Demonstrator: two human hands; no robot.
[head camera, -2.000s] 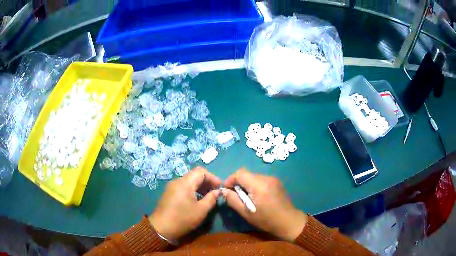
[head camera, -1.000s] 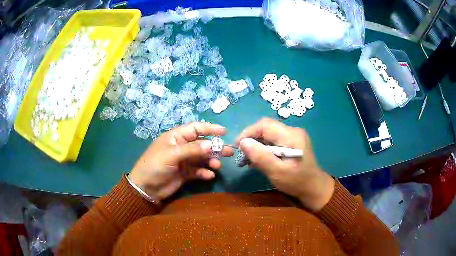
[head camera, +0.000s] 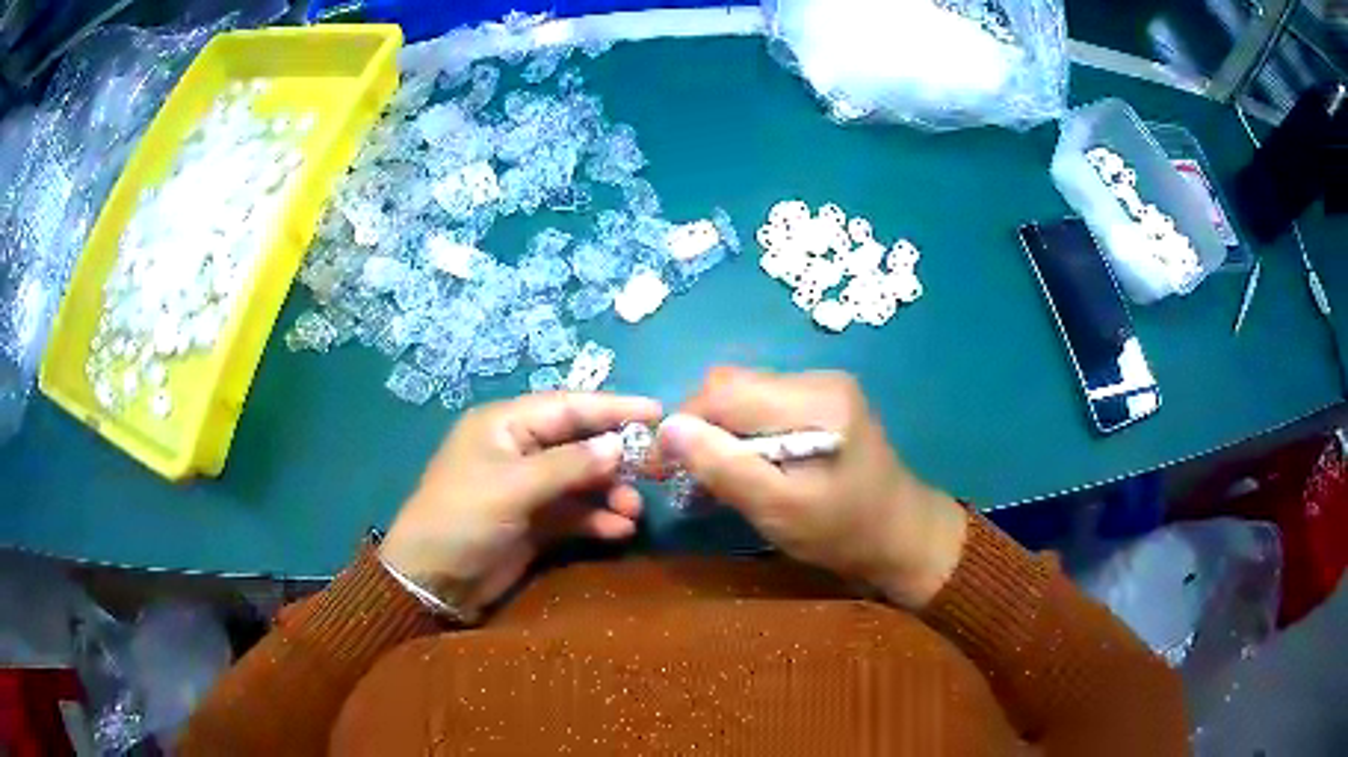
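Observation:
My left hand (head camera: 510, 496) holds a small clear and white piece (head camera: 637, 442) between thumb and fingers. My right hand (head camera: 806, 481) grips a white pen-shaped tool (head camera: 798, 445); its fingertips are close against the piece and hide the tool's tip. Another clear piece (head camera: 682, 488) shows just below the right fingertips; I cannot tell how it is held. A heap of clear housings (head camera: 518, 163) with some white parts lies beyond my left hand. A smaller pile of white perforated inserts (head camera: 840, 266) lies right of the heap.
A yellow tray (head camera: 254, 370) of white pieces is at the left, beside clear film (head camera: 59, 192). A bag of white parts (head camera: 917, 59) is at the far side. At the right are a smartphone (head camera: 1091, 326), a clear box of inserts (head camera: 1101, 170), a thin stick (head camera: 1248, 299) and a black object (head camera: 1289, 163).
The view has tilted down since the earliest frame. Since the last one, my right hand has moved left, closer to the piece. A white perforated piece now shows at the heap's near edge.

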